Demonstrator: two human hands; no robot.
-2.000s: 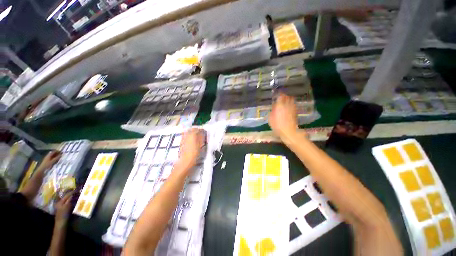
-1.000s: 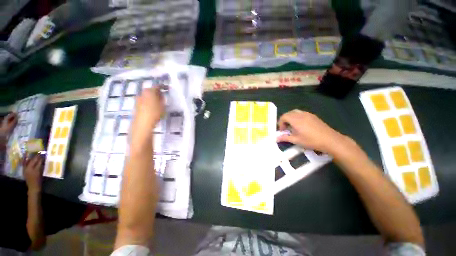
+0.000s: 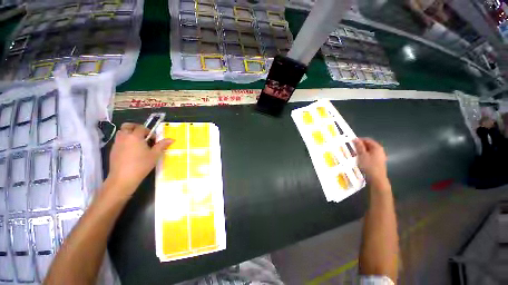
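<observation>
My left hand (image 3: 132,153) holds a small silver-edged phone frame (image 3: 154,123) at the top left corner of the central sticker sheet (image 3: 189,192), which bears large yellow rectangles in two columns. My right hand (image 3: 370,158) is at the right edge of the right-hand sticker sheet stack (image 3: 323,146), thumb and fingers closed on its edge. Openings show dark along that edge, near the fingers. Whether the hand grips the whole sheet or one layer cannot be told.
A whitish frame tray (image 3: 83,183) with rows of frames lies at left. More loaded trays (image 3: 229,39) are on the green surface beyond the printed tape (image 3: 184,99). A dark stand (image 3: 281,86) is at upper centre. Another person's dark sleeve (image 3: 484,156) is at far right.
The view has turned right. My left hand moved from the frame tray to the central sheet with a frame. My right hand moved from the emptied liner, now out of sight, to the right-hand stack.
</observation>
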